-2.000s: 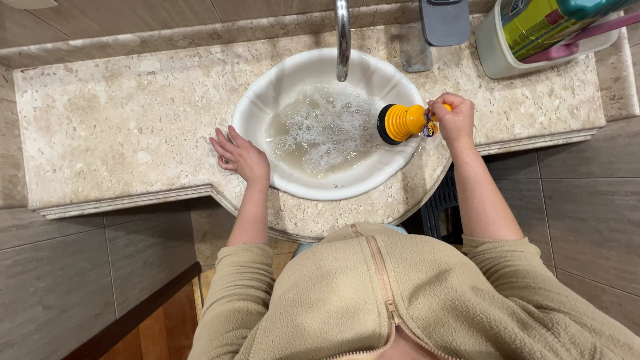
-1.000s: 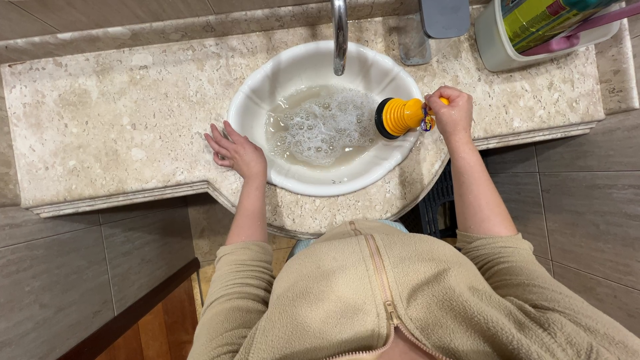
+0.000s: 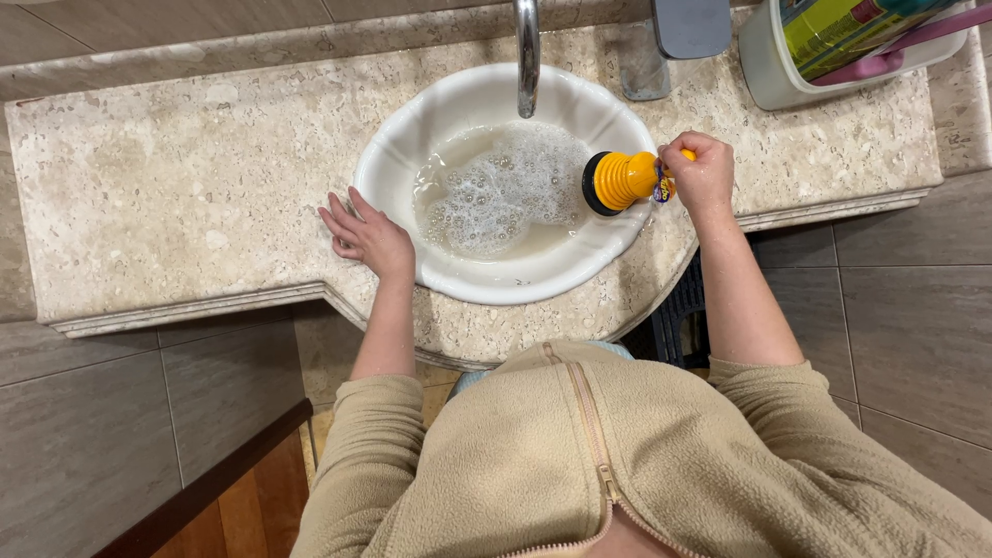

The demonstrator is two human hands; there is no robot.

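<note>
My right hand (image 3: 701,172) grips the handle of a yellow sink plunger (image 3: 624,180) with a ribbed body and a black rubber rim. The plunger lies tilted on its side over the right part of a white oval washbasin (image 3: 496,293), its rim facing left. A small printed tag hangs near the handle. Cloudy water with white foam (image 3: 504,198) stands in the basin, and the drain is hidden. My left hand (image 3: 376,239) holds nothing; its fingers are spread at the basin's left edge, over the stone counter.
A chrome faucet (image 3: 527,62) reaches over the back of the basin. Behind and right are a clear dish (image 3: 644,70), a grey lidded item (image 3: 692,27) and a pale plastic bin (image 3: 763,66) with bottles. The stone countertop (image 3: 178,194) has a curved front edge; a dark crate stands below.
</note>
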